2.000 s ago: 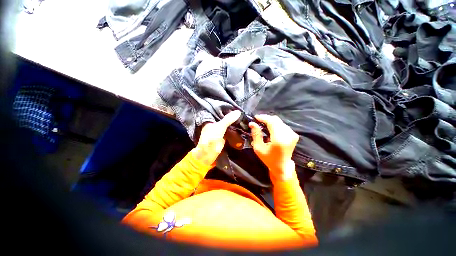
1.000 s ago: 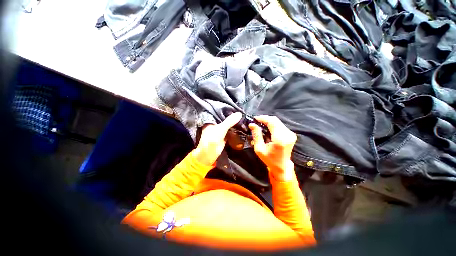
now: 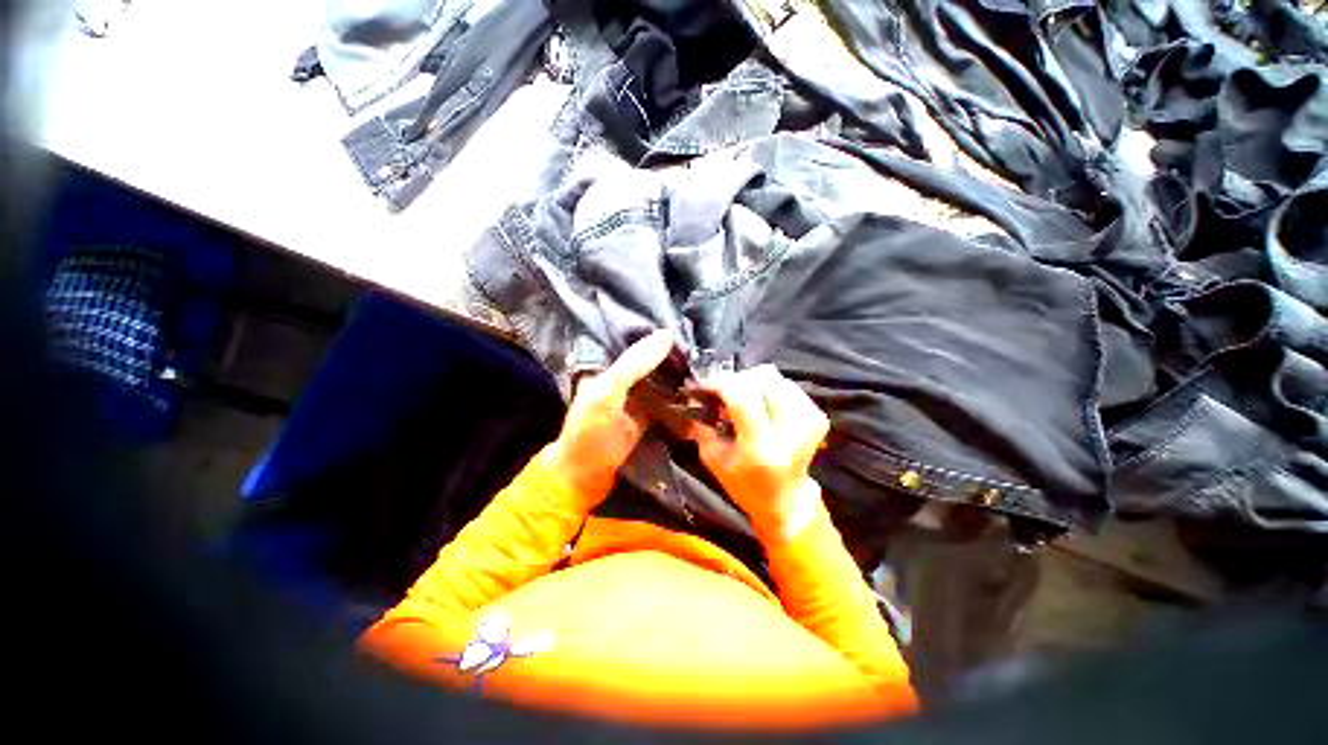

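Observation:
A black-grey denim jacket [image 3: 932,320] lies at the table's near edge, its inner face partly turned up. A dark strip with gold buttons [image 3: 910,479] runs along its lower right edge. My left hand [image 3: 599,425] pinches a fold of the jacket between thumb and fingers. My right hand [image 3: 762,434] is closed close beside it at the same fold, fingers curled. A small dark thing shows between the hands; whether it is a tool or cloth I cannot tell.
A tangled heap of dark jackets [image 3: 1238,160] lies behind and to the right. A sleeve with a cuff [image 3: 423,138] lies at the back left on the white table [image 3: 219,160]. A blue surface [image 3: 393,422] is below the table at the left, with checked cloth [image 3: 109,323] farther left.
My right hand has moved left and slightly down, closer to my left hand. My left hand has shifted slightly left. The fold between them has changed shape.

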